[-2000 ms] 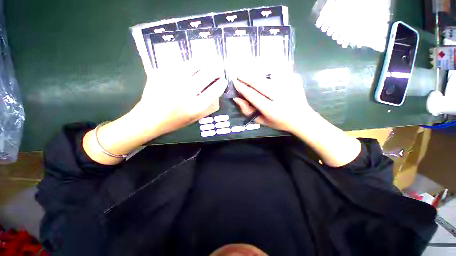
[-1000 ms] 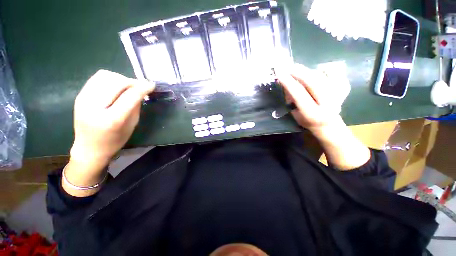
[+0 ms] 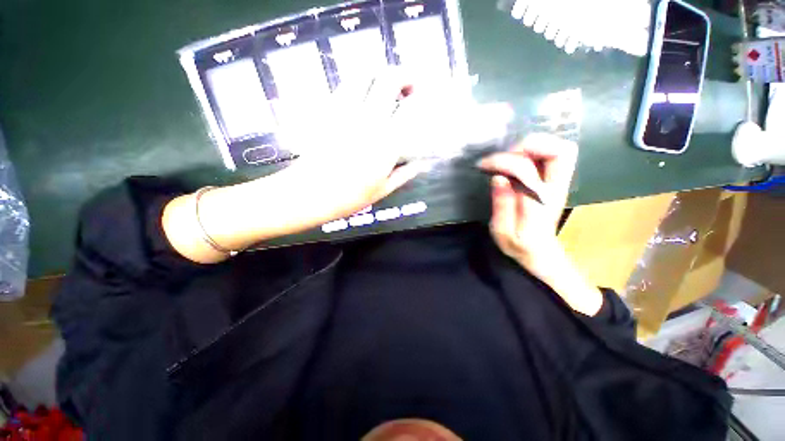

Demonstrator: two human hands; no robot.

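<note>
A printed panel strip [image 3: 270,84] lies on the dark green table, with pale windows, small white logos and an oval outline at its lower left. My left hand [image 3: 366,142] is over its lower middle, washed out by glare. My right hand [image 3: 529,185] is to the right of the strip, with thumb and fingers close together. A blurred dark and shiny shape lies between the hands; whether either hand holds it is unclear. White oval stickers [image 3: 374,215] lie in a row near the table edge, partly hidden by my left hand. I cannot make out any tweezers.
A phone [image 3: 673,77] in a light blue case lies at the upper right. White tabbed pieces [image 3: 594,24] are fanned left of it. A white round object [image 3: 751,144] is at the right edge. Clear plastic [image 3: 12,228] is at the left edge. Cardboard [image 3: 671,245] is below the table.
My left hand has moved right from the strip's lower left corner to over its lower middle, uncovering the oval outline there. My right hand has moved lower, off the strip. The view has shifted slightly.
</note>
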